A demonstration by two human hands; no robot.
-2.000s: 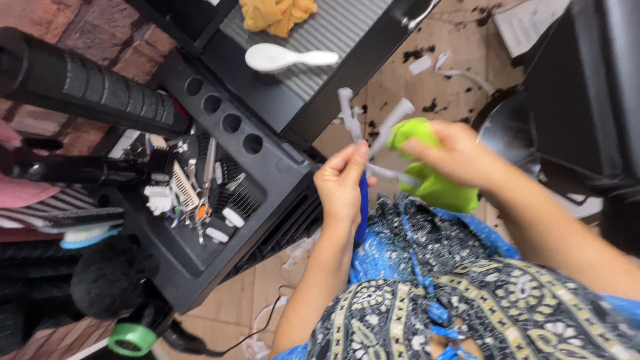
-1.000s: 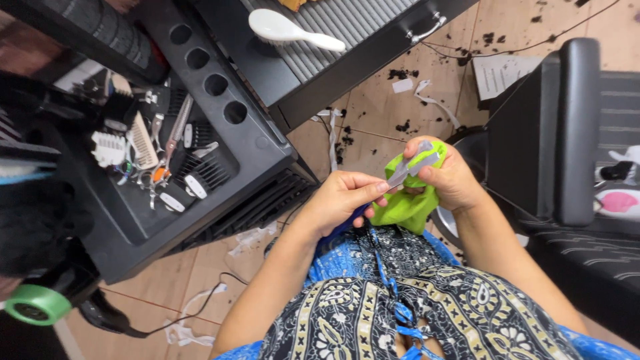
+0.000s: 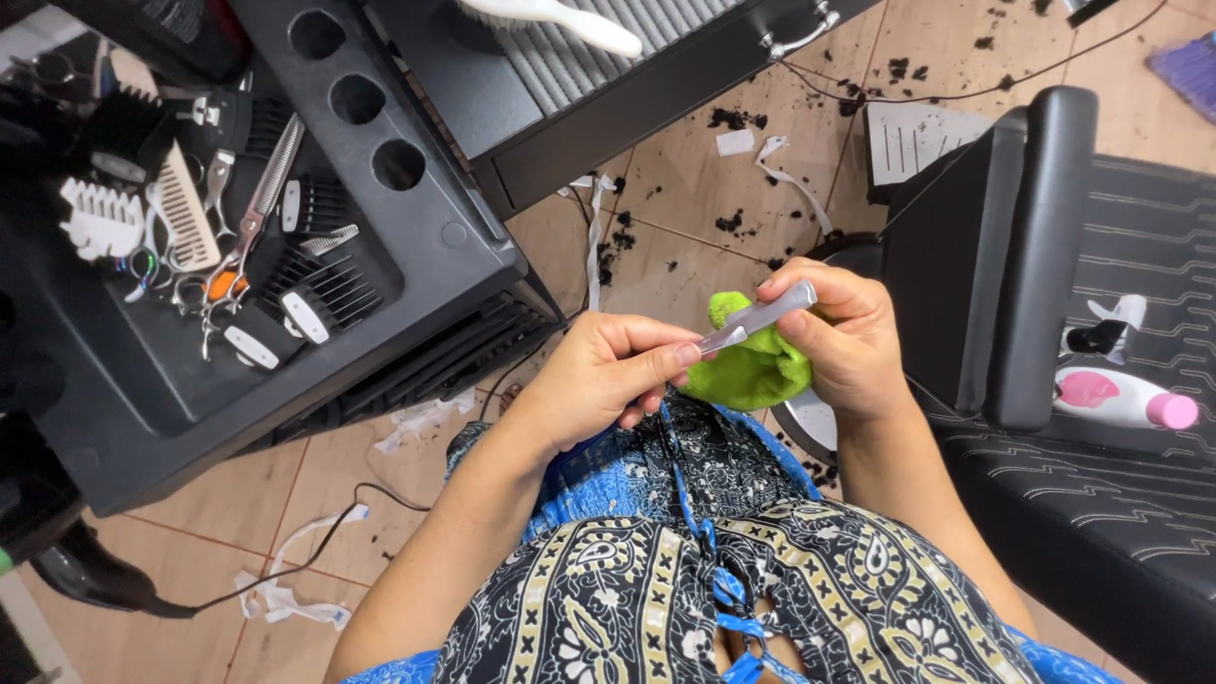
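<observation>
My left hand (image 3: 617, 370) pinches the thin tip of a slim grey plastic tool, which looks like a hair sectioning clip (image 3: 760, 316). My right hand (image 3: 841, 332) has its thumb and fingers at the wider end of it. A bright green cloth (image 3: 746, 375) hangs below and behind the clip, against the right hand's fingers. How the right hand's lower fingers lie on the cloth is partly hidden. Both hands are in front of my patterned dress (image 3: 608, 579).
At left a black trolley tray (image 3: 446, 275) holds thinning shears (image 3: 271, 180), combs and clipper guards. A white brush (image 3: 570, 21) lies on the ribbed top above. At right stands a black salon chair (image 3: 1035, 256) with a pink and white bottle (image 3: 1121, 397). Cut hair, paper strips and a cord lie on the floor.
Two seconds ago several grey pieces were fanned out at my left hand, with the green cloth in my right. Now both hands are together on one visible piece. The view has shifted right.
</observation>
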